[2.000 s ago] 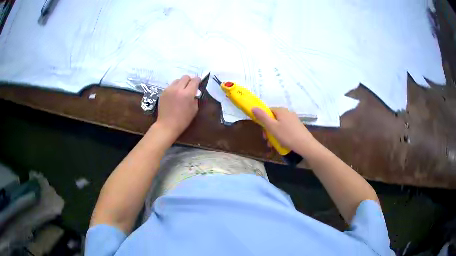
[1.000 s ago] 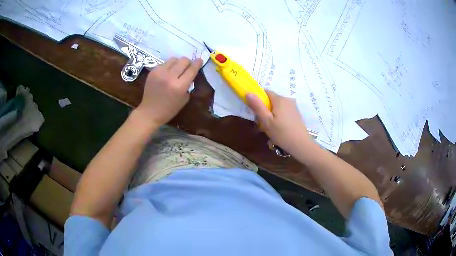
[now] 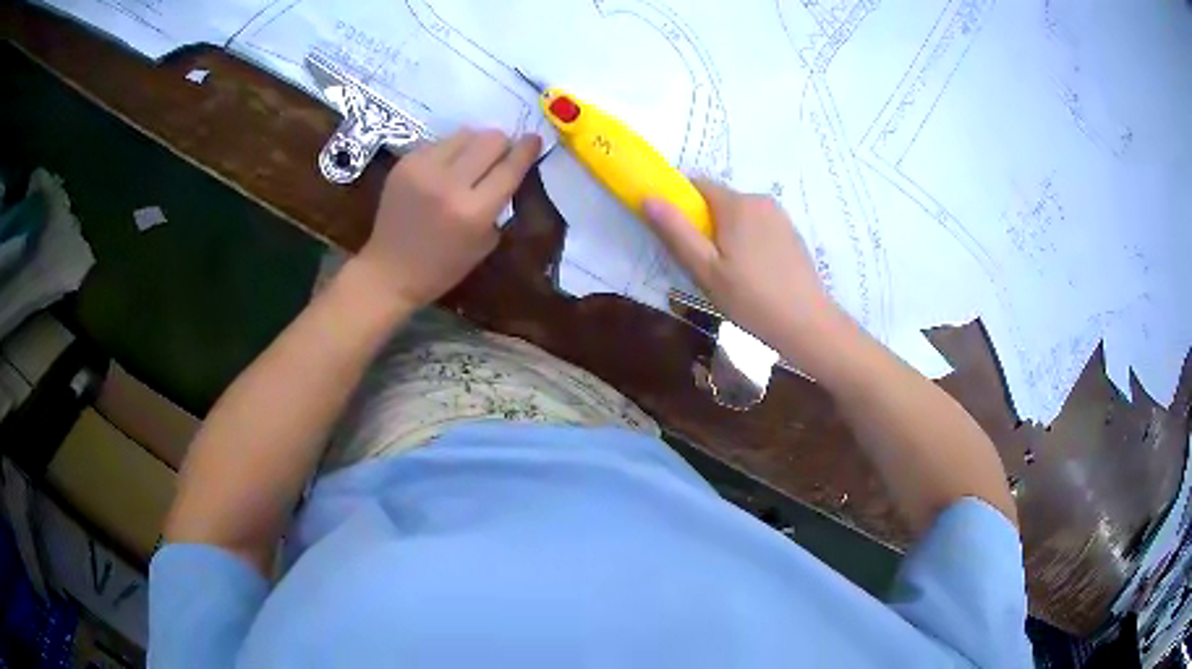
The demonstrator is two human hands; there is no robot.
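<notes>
A white paper marker [image 3: 967,235] with printed outlines lies over the table's far part; its near edge is cut and jagged. My right hand [image 3: 739,248] holds a yellow hand cutter [image 3: 628,160] with a red button; its thin dark blade points up and left over the marker. My left hand [image 3: 451,203] presses on the marker's near edge, just left of and below the blade, fingers close together; whether it pinches the edge is hidden. A silver clip [image 3: 356,128] grips the edge left of my left hand. A second clip [image 3: 743,359] is partly hidden by my right forearm.
The brown table edge [image 3: 628,373] runs diagonally in front of my body. A small white scrap [image 3: 196,76] lies on the table at the left, another [image 3: 150,217] on the dark green floor. Cardboard [image 3: 118,451] and pale cloth [image 3: 46,255] are at the lower left.
Since the earliest frame the view has turned and come closer. The cutter's blade has moved up the marker, further from the near edge. A dark strip no longer shows at my left fingertips.
</notes>
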